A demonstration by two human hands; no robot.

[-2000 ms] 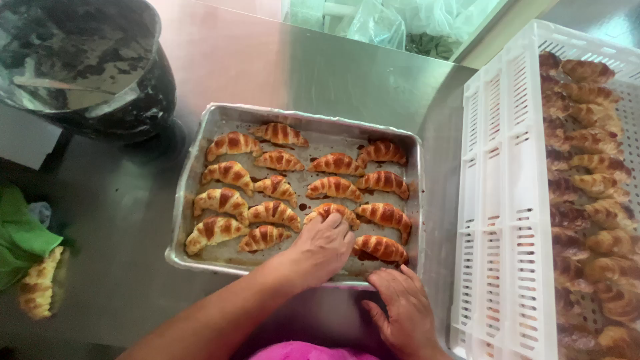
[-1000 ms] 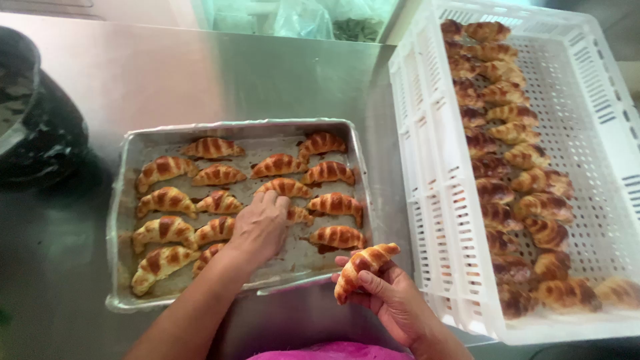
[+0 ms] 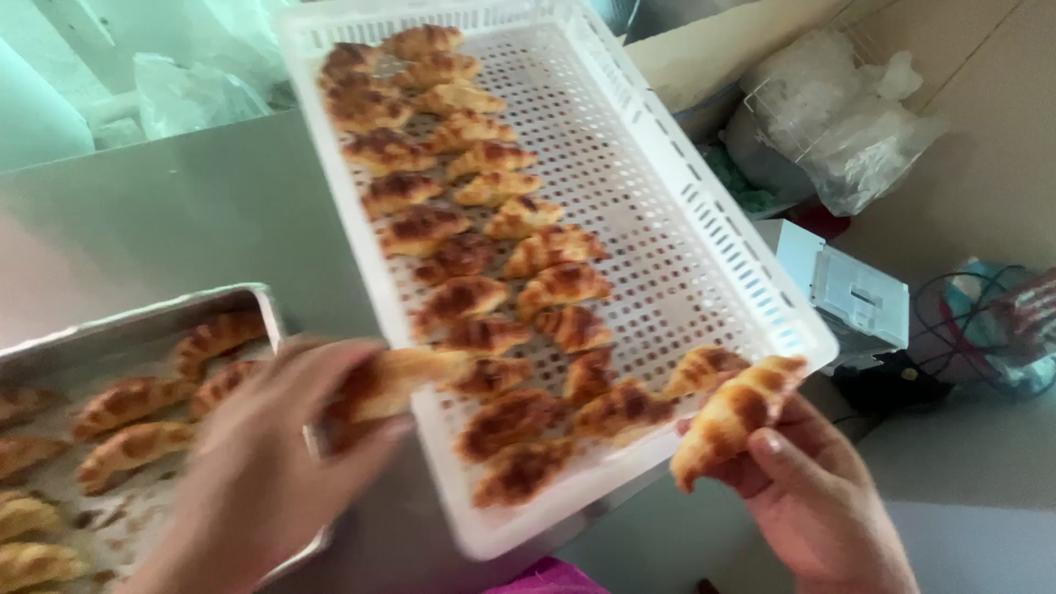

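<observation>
Between the fingers of my left hand (image 3: 280,445) is a croissant (image 3: 396,384), blurred, its tip over the near left rim of a white perforated plastic crate (image 3: 652,148). My right hand (image 3: 808,487) holds another croissant (image 3: 738,412) at the crate's near right corner, thumb on top. Two columns of browned croissants (image 3: 553,247) lie along the crate's left side, and a short row runs along its near end. At the lower left, partly behind my left hand, a metal baking tray (image 3: 272,309) holds several croissants (image 3: 136,450).
Tray and crate stand on a stainless steel table (image 3: 206,214). Clear plastic bags (image 3: 190,95) lie beyond it at the upper left. Right of the crate are a bin with plastic bags (image 3: 825,115), a pale plastic box (image 3: 862,297) and black cables (image 3: 957,305).
My left hand has lifted a croissant from the tray and moved right to the crate. My right hand, on the tray's edge at first, still holds the croissant seen one second ago. The view has swung right.
</observation>
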